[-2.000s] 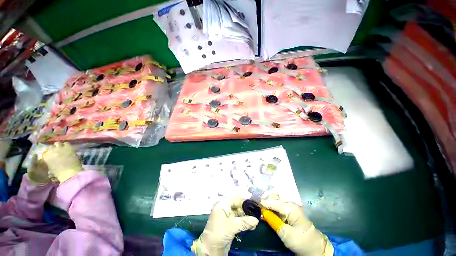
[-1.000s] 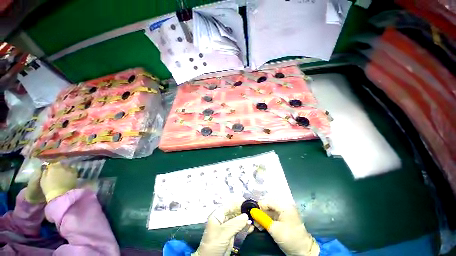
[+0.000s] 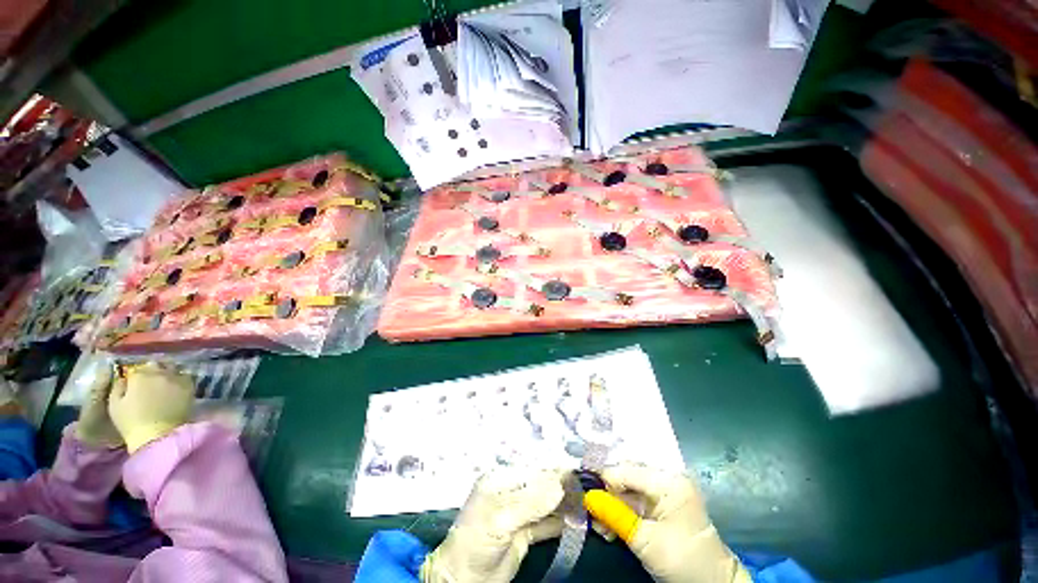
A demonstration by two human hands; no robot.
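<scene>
My left hand (image 3: 497, 526), in a cream glove, holds a wristwatch with a dark dial (image 3: 588, 481). Its pale strap (image 3: 566, 551) hangs down between my hands. My right hand (image 3: 674, 526), also gloved, holds a yellow-handled tool (image 3: 612, 515) against the watch. The tool's tip is hidden. The white protective film sheet (image 3: 455, 427) lies flat on the green bench just beyond my hands, with small grey pieces on it.
A pink-red foam tray of watches (image 3: 535, 321) stands behind the sheet. A tray with gold-strapped watches (image 3: 205, 330) is at left. White film sheets (image 3: 848, 342) lie right of centre. Stacked red trays (image 3: 956, 216) are at far right. A neighbour's pink sleeve (image 3: 211, 490) is at left.
The watch has turned in my hands; its dial now shows edge-on and the strap hangs down between them. The yellow tool stays in my right hand. The view has shifted slightly.
</scene>
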